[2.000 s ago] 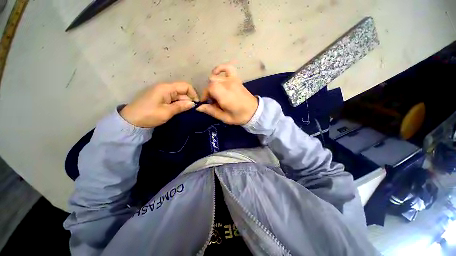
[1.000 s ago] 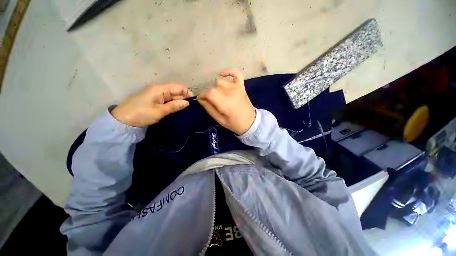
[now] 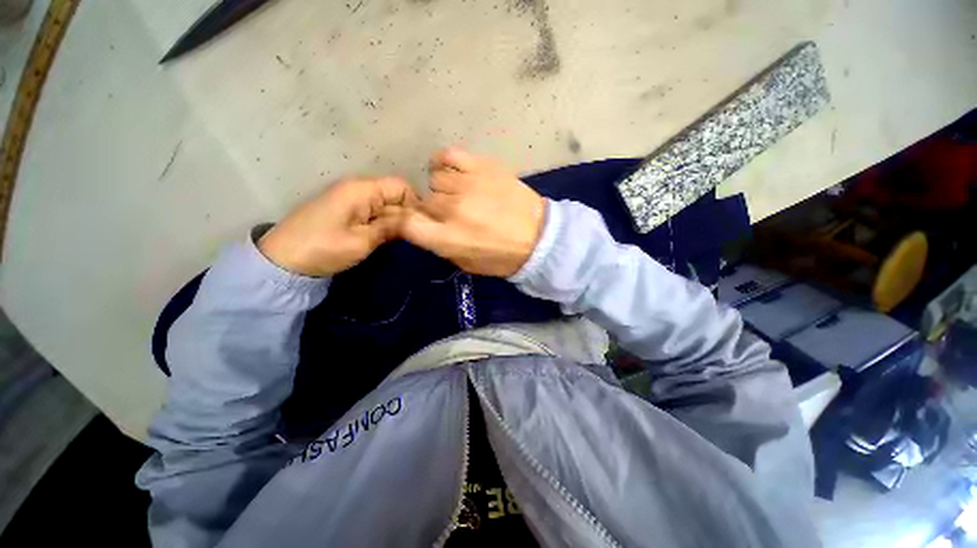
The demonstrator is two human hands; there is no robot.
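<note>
The dark navy jacket (image 3: 429, 300) lies over the table edge and my lap, with pale stitch lines and a narrow label with white lettering (image 3: 466, 302). My left hand (image 3: 341, 227) pinches the upper edge of the cloth. My right hand (image 3: 477, 212) meets it there, thumb and forefinger closed against the left fingertips, its other fingers curled. The right hand is slightly blurred. No needle or thread can be made out between the fingertips.
A speckled grey stone bar (image 3: 729, 137) rests on the jacket's right part and the off-white table (image 3: 268, 118). A dark pointed blade (image 3: 209, 29) lies at the top left, a wooden ruler (image 3: 27, 102) at the left edge. Grey boxes (image 3: 841, 321) stand at the right.
My right hand first moved a little away from the left fingertips, then came back against them. The left hand stays at the cloth edge. The view has shifted slightly.
</note>
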